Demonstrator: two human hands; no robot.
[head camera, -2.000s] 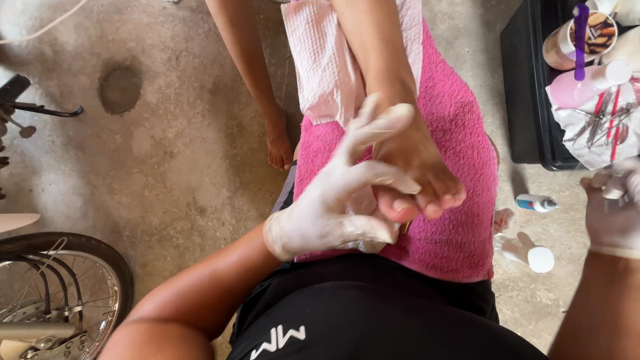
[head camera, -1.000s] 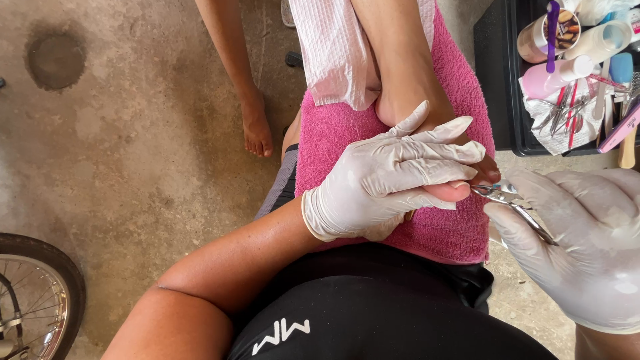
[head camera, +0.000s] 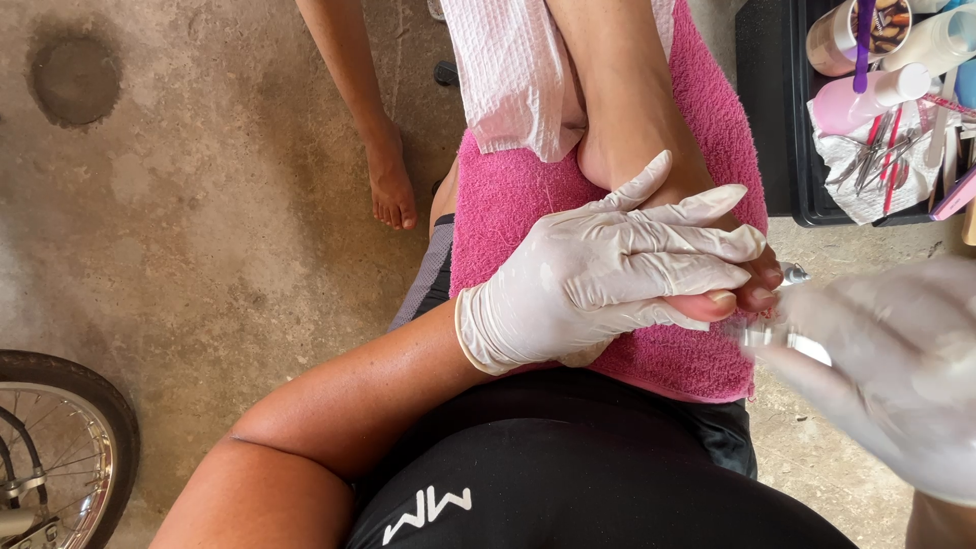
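Observation:
My left hand, in a white glove, lies over the front of another person's foot and grips it near the toes. That foot rests on a pink towel across my lap, its heel beside a white textured cloth. At the right, my right hand, gloved too and blurred by motion, holds a shiny metal nipper just off the big toe. Whether its jaws are apart cannot be told. A small bottle shows partly behind the toes.
A black tray at the upper right holds a pink bottle, a cup of small items and metal tools on a paper towel. The person's other foot stands on the concrete floor. A bicycle wheel is at lower left.
Two seconds ago my right hand was out by the tray's near side; it has come to the toes with the nipper. My left hand has shifted from holding the toes' side to lying over the foot.

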